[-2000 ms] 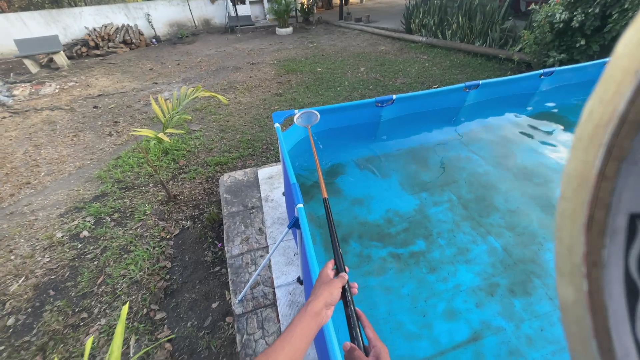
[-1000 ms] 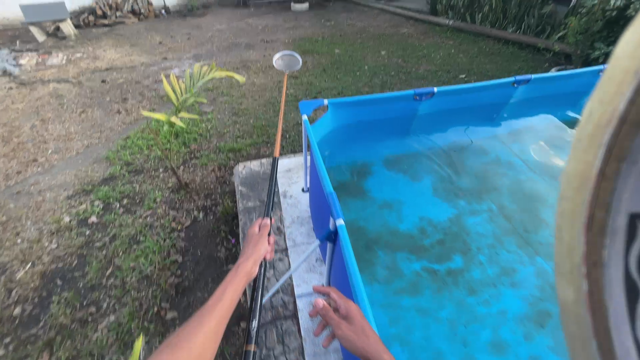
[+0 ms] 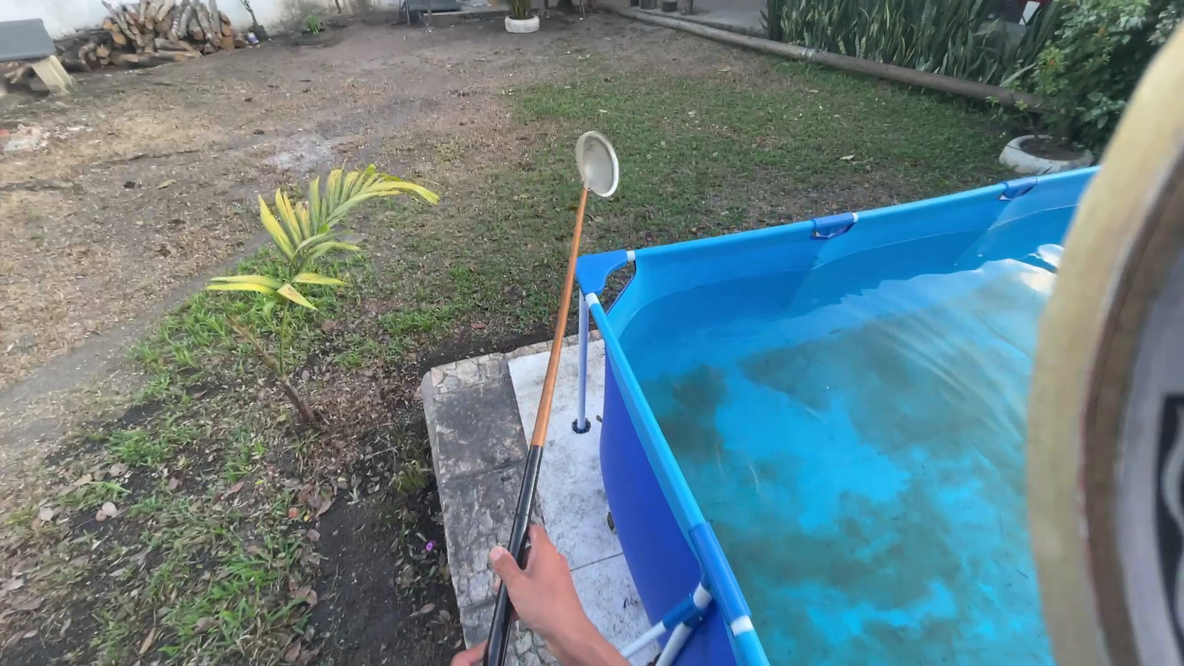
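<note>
My right hand (image 3: 546, 592) is closed around the black lower part of a long pole (image 3: 524, 504). Only a bit of my left hand (image 3: 469, 655) shows at the bottom edge, beside the pole's left side; its grip is hidden. The pole's upper part is orange-brown and bends slightly. At its far end a round, pale skimmer head (image 3: 598, 164) is tilted, held up with the lawn behind it. To the right stands a blue frame pool (image 3: 647, 407) with water in it and dark cloudy patches across the bottom.
Stone paving (image 3: 481, 430) runs along the pool's left side, with a pool leg (image 3: 583, 365) on pale slabs. A small palm (image 3: 301, 240) grows left of the paving. A large round-edged object (image 3: 1064, 370) blocks the right edge. Stacked logs (image 3: 166, 28) lie far back.
My right hand, off the pole and spread a second ago, now grips it. My left hand has moved down to the frame's bottom. The skimmer head, earlier over the pool's corner, is now beyond it.
</note>
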